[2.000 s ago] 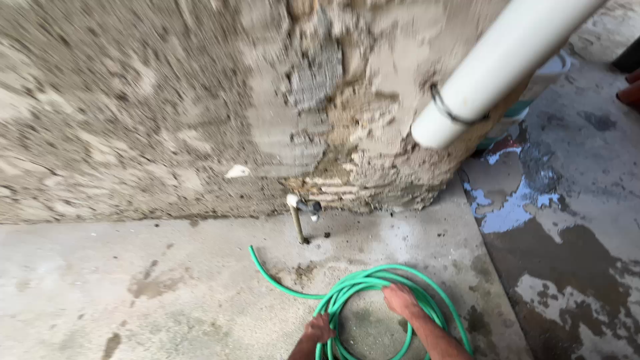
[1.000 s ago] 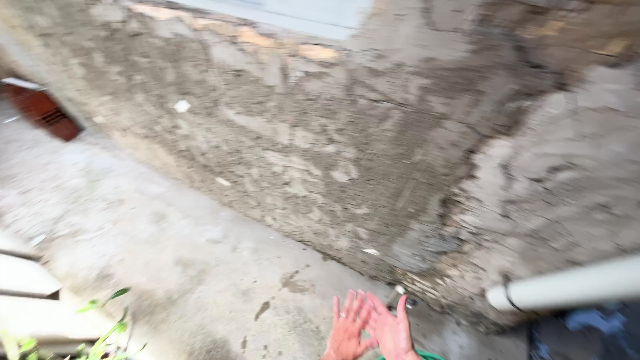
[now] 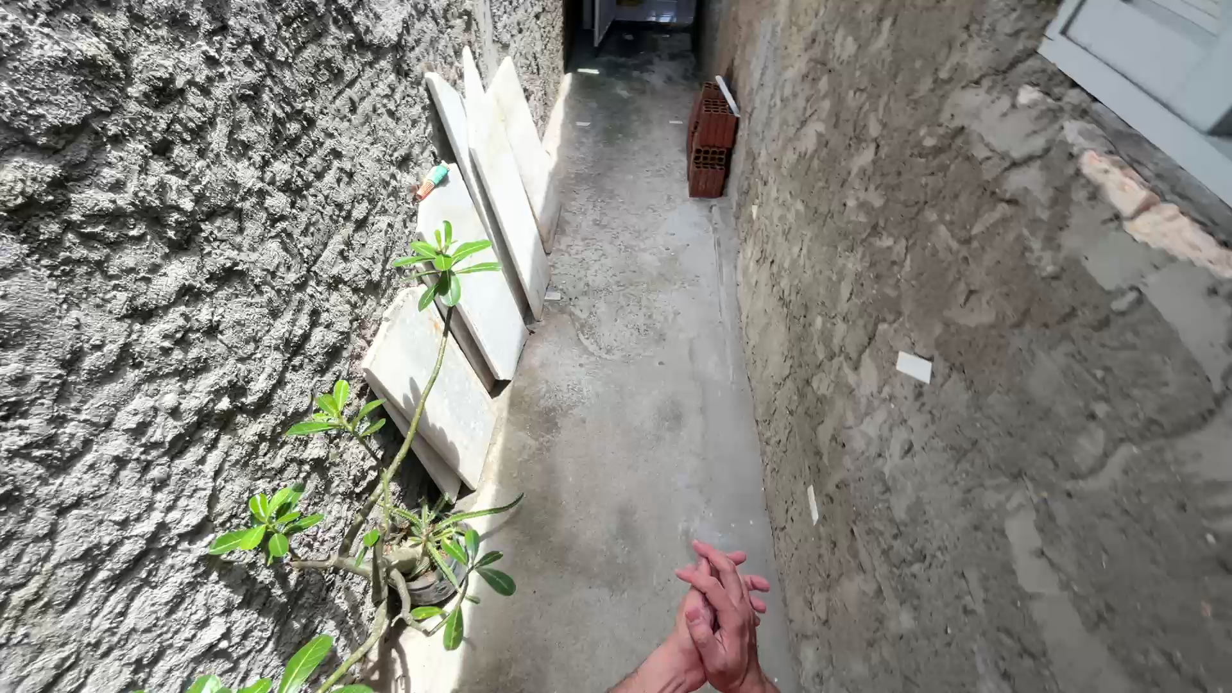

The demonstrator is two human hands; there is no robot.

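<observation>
My left hand (image 3: 681,643) and my right hand (image 3: 730,626) are pressed together at the bottom of the view, their fingers crossed over one another. The right hand lies partly over the left, so some of the left palm and fingers is hidden. No object shows in either hand. Beneath them runs the grey concrete floor (image 3: 616,539) of a narrow passage. The plastered wall (image 3: 895,539) is just to their right.
At left, a potted plant (image 3: 409,438) with bare stems stands before several pale stone slabs (image 3: 448,371) leaning on the rough wall (image 3: 173,289). A small teal and orange item (image 3: 432,181) rests on one slab. Hollow red bricks (image 3: 710,144) stand farther along, by the right wall.
Two seconds ago my hands were on a coiled green hose; a second ago they were off it, fingers spread. Now they are clasped together. The view has swung left along the passage.
</observation>
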